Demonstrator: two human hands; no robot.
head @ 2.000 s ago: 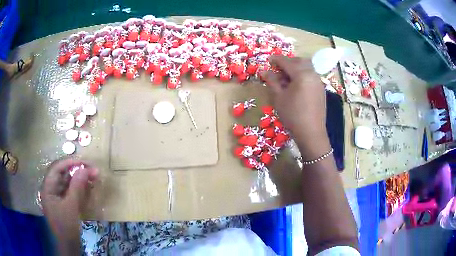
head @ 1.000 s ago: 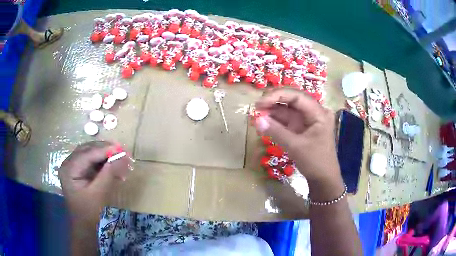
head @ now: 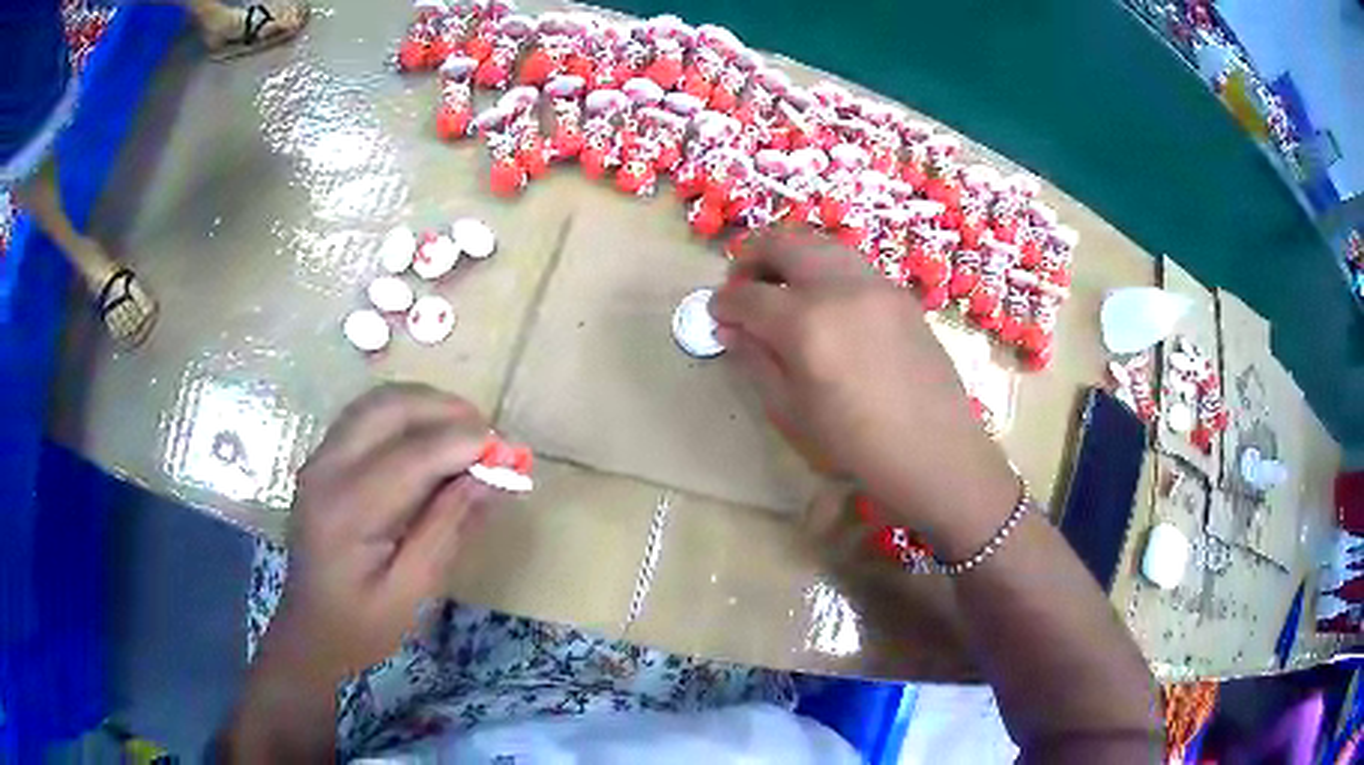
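Note:
My left hand (head: 386, 516) pinches a round base (head: 500, 477) with a red part on it, held above the near left of the cardboard pad (head: 598, 374). My right hand (head: 838, 351) is over the right side of the pad, its fingertips at the edge of the white round dish (head: 699, 323). What the right fingers hold is hidden, and the applicator stick does not show. Several loose round bases (head: 431, 320) lie left of the pad. Unassembled figurines (head: 893, 541) show partly under my right wrist.
Dense rows of finished figurines (head: 703, 120) cross the back of the bench. A black phone (head: 1103, 481), a white round lid (head: 1165, 555) and a translucent white bottle (head: 1144, 318) are at right. Large sandalled feet (head: 123, 304) stand at the left edge.
My right hand has moved from the figurine pile to the dish; the figurine seen in its fingers is now hidden. My left hand holds its base closer to the pad. The view has turned.

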